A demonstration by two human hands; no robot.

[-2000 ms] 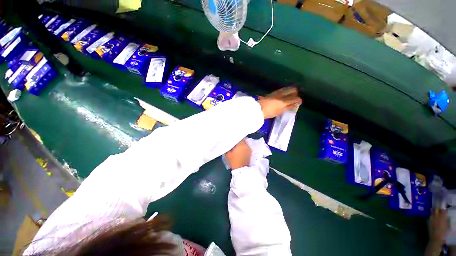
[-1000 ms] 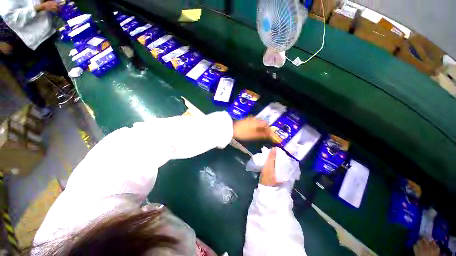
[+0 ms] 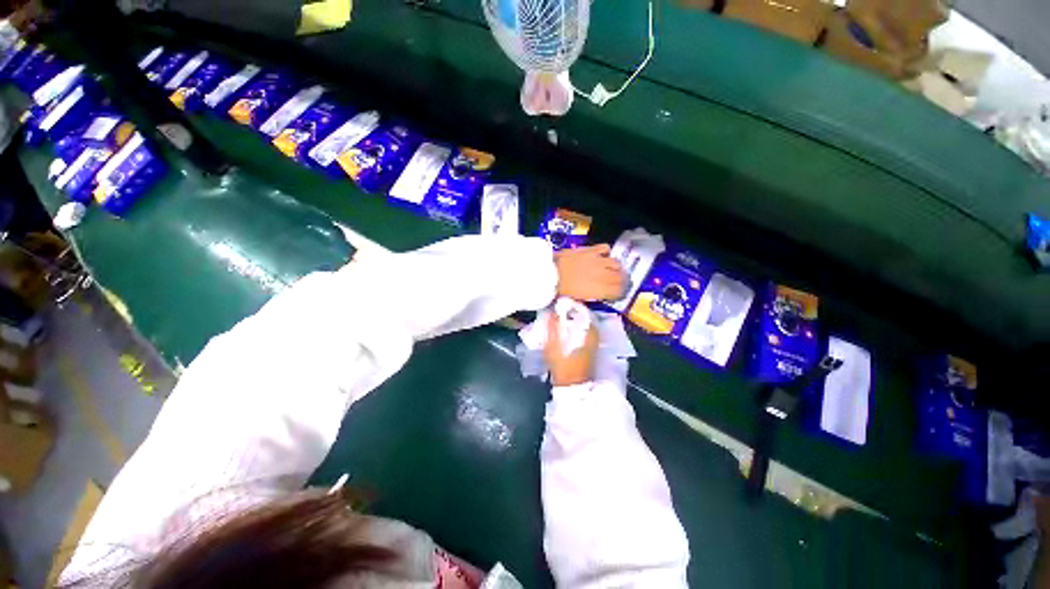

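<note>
My right hand (image 3: 572, 349) is closed on a bunch of crumpled whitish plastic bags (image 3: 613, 342) above the bench edge. My left hand (image 3: 591, 275) is just above it, palm down beside an open blue box with a crumpled bag (image 3: 636, 255) in its white part. Its fingertips reach that box's near left side; whether they hold anything cannot be told. To the right lie a blue box lid (image 3: 668, 295) with an orange patch and a white tray (image 3: 718, 318) with no crumpled bag visible.
More blue boxes (image 3: 786, 334) line the dark belt both ways. A long black item (image 3: 765, 443) crosses the belt edge at right. Worn cream tape (image 3: 691, 428) follows the seam. A clip-on fan (image 3: 546, 92) stands on the far ledge. Blue boxes (image 3: 127, 174) are grouped at far left.
The view has turned, and the boxes have moved right relative to the fan. My left hand has come closer to my right hand and the bunch. The right hand still holds the bags.
</note>
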